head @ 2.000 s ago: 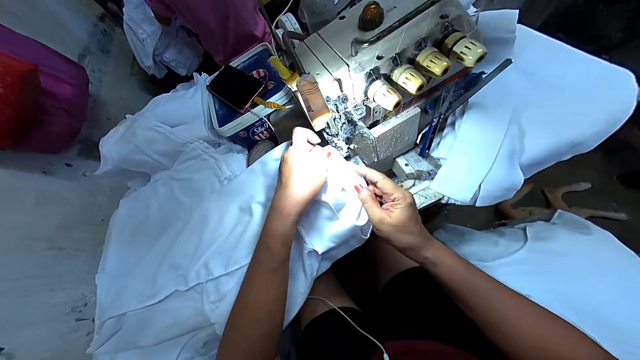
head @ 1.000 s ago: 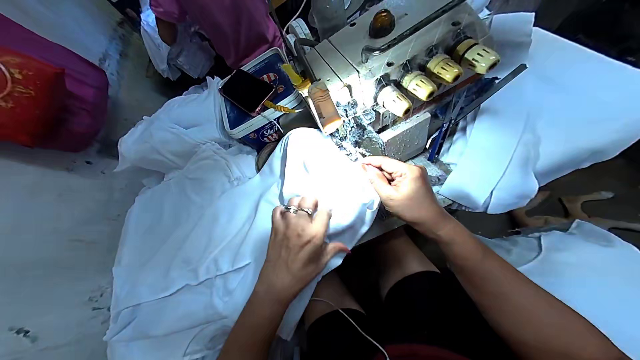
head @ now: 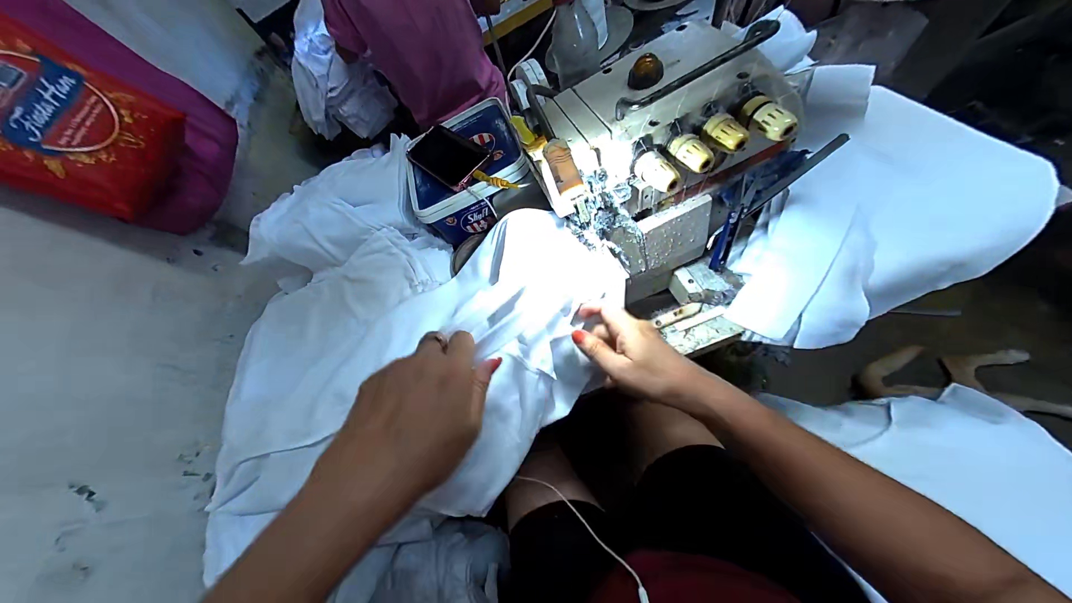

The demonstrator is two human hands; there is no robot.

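Note:
White fabric (head: 335, 360) lies bunched across the machine's front and over my lap, its far edge brightly lit beneath the needle area of an overlock sewing machine (head: 603, 109). My left hand (head: 427, 402) is on the fabric with fingers curled, and folds of cloth run up to its fingertips. Near the right edge of the same cloth, my right hand (head: 628, 347) pinches the fabric between thumb and fingers, just below the machine's head. Lint-covered threads (head: 603, 209) hang around the needle area, hiding the needle and presser foot.
A phone (head: 448, 157) rests on a blue plastic tub (head: 507, 142) left of the machine. Blue-handled tweezers or a similar tool (head: 727, 226) stand at its right. More white cloth (head: 921, 201) lies to the right. A red bag (head: 84, 126) is at far left; a thin white cable (head: 586, 519) crosses my lap.
The left hand has gone from near the needle area two seconds ago to lower on the cloth, now with fingers curled. My right hand stays by the cloth's right edge.

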